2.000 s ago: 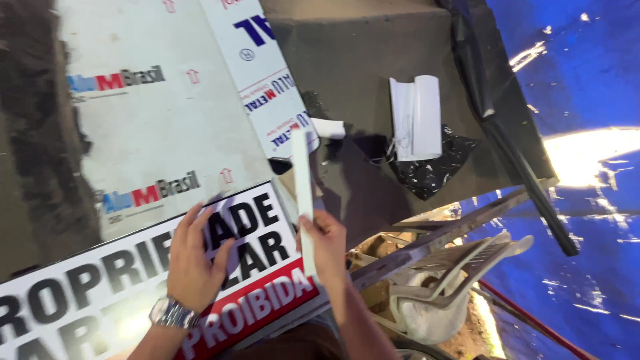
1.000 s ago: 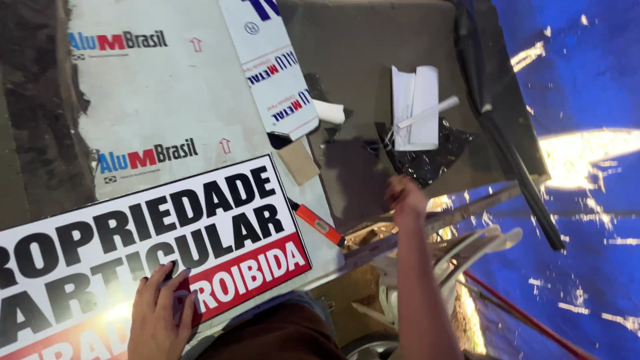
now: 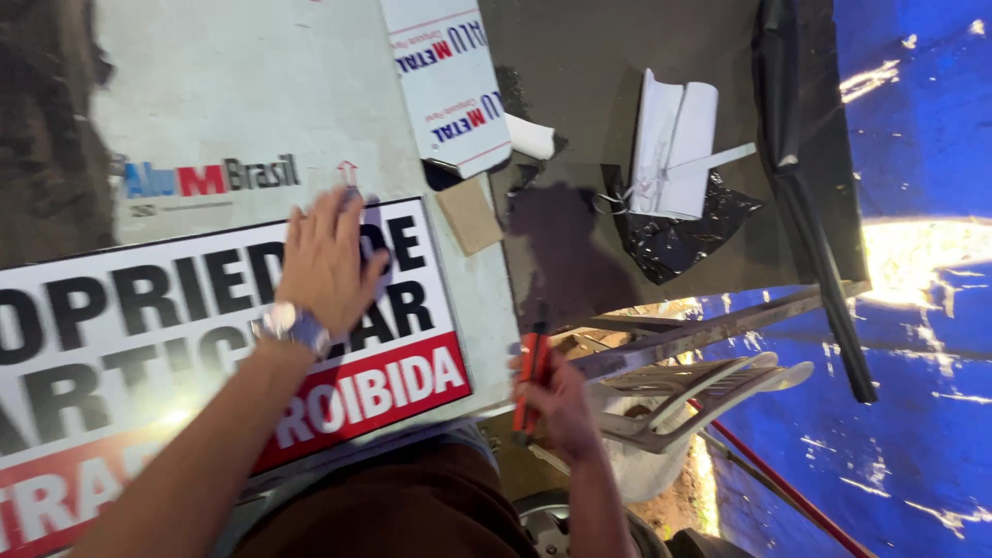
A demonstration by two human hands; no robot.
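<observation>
A printed sign panel (image 3: 178, 310) in black, white and red lies on a pale composite sheet (image 3: 232, 93). My left hand (image 3: 329, 260), with a wristwatch (image 3: 293, 327) on its wrist, rests flat on the sign's upper right part, fingertips reaching over its top edge. My right hand (image 3: 558, 395) grips an orange utility knife (image 3: 530, 380) just off the sheet's right edge, held roughly upright in view. A tan rectangular block (image 3: 470, 217) lies right of the sign's top corner. Above it is a strip of composite panel (image 3: 453, 85) with printed lettering.
White backing papers (image 3: 673, 147) with a thin white strip (image 3: 713, 160) and crumpled black film (image 3: 682, 232) lie on the dark surface at right. A black roll (image 3: 825, 256) hangs over its edge. Below are a metal bar (image 3: 697, 333), white plastic chairs (image 3: 690, 403) and a blue tarp (image 3: 914, 325).
My right hand let go of the white strip, which now lies on the papers, and took up the orange knife from the sheet. My left hand moved up the sign.
</observation>
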